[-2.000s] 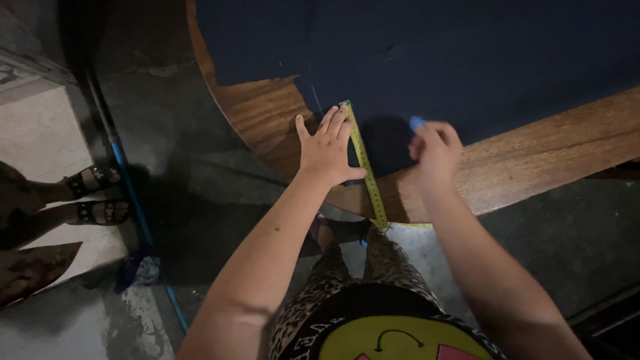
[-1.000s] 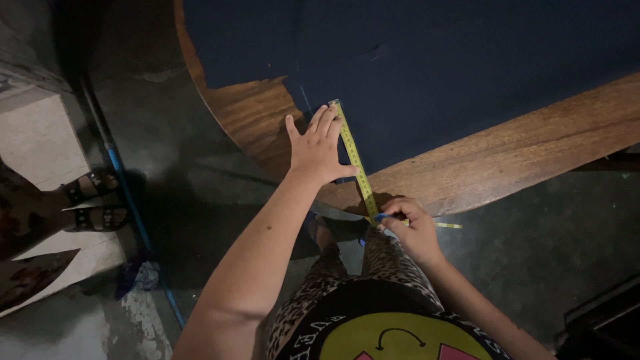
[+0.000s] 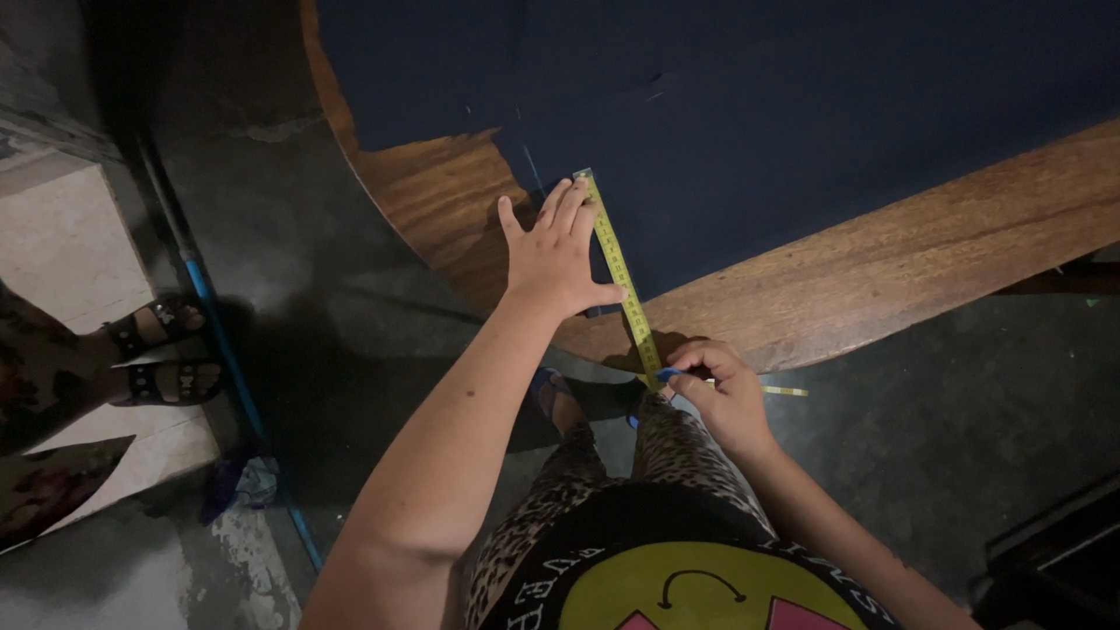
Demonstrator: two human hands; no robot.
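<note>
Dark blue fabric lies over a wooden table. A yellow tape measure runs from the fabric down across the table's near edge. My left hand is spread flat, its fingertips by the tape's metal end and its thumb on the tape lower down. A small blue object, perhaps tailor's chalk, is pinched in my right hand, close to the tape where it passes the edge. A free end of tape shows beyond my right hand. A thin chalk line marks the fabric near my left fingers.
At the left, another person's sandaled feet rest on a light tiled step. A blue pole stands or lies beside them. A crumpled plastic bag is near the pole. A dark object is at the lower right.
My right hand has come down from above the fabric to the tape at the table's near edge, with the blue object still in it. My left hand stays on the tape.
</note>
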